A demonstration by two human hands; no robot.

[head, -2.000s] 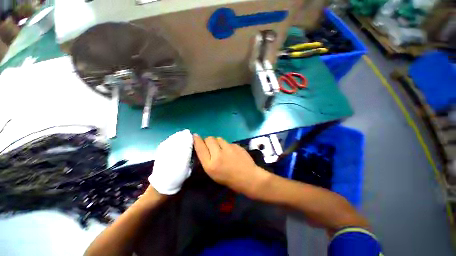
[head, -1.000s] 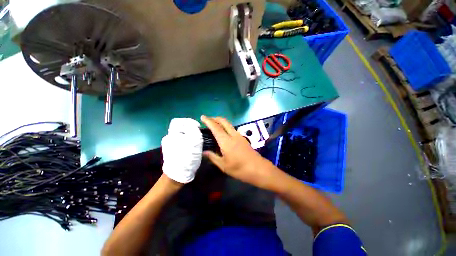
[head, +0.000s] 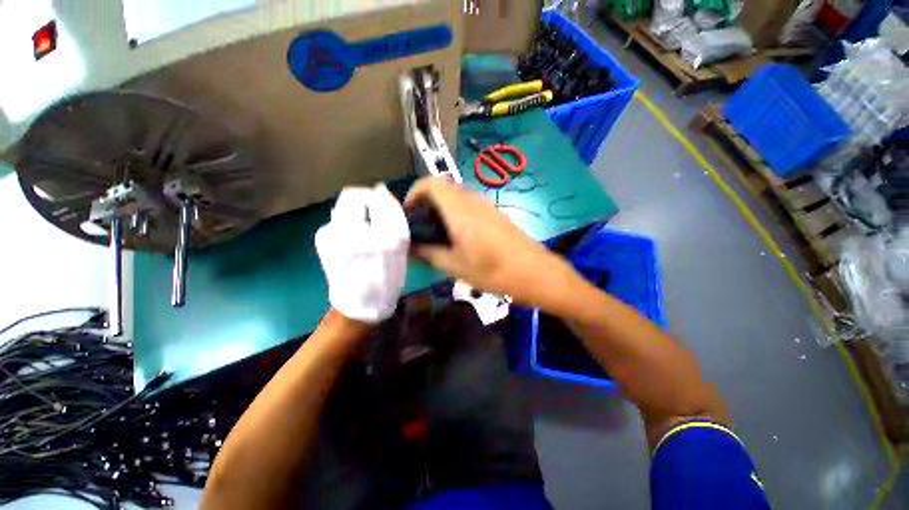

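Note:
My left hand point(head: 365, 255), in a white glove, and my bare right hand point(head: 478, 239) are close together over the bench's front edge. Between them they hold a dark coiled cable bundle point(head: 427, 221), mostly hidden by the fingers. The winding head disc point(head: 140, 164) is on the machine front at the left, with two silvery pins sticking out and no cable on them. The upright silvery twist-tie head point(head: 427, 129) stands just behind my right hand.
A cable heap point(head: 80, 418) lies at lower left. Red scissors point(head: 499, 165) and yellow-and-black cutters point(head: 513, 99) lie on the green bench point(head: 239, 319) near thin dark strands. One blue bin point(head: 638, 264) is below the bench; another point(head: 598, 105) is behind its end.
Both hands have risen towards the twist-tie head, with the dark bundle now visible between them. The camera view has shifted, bringing the blue logo back into view.

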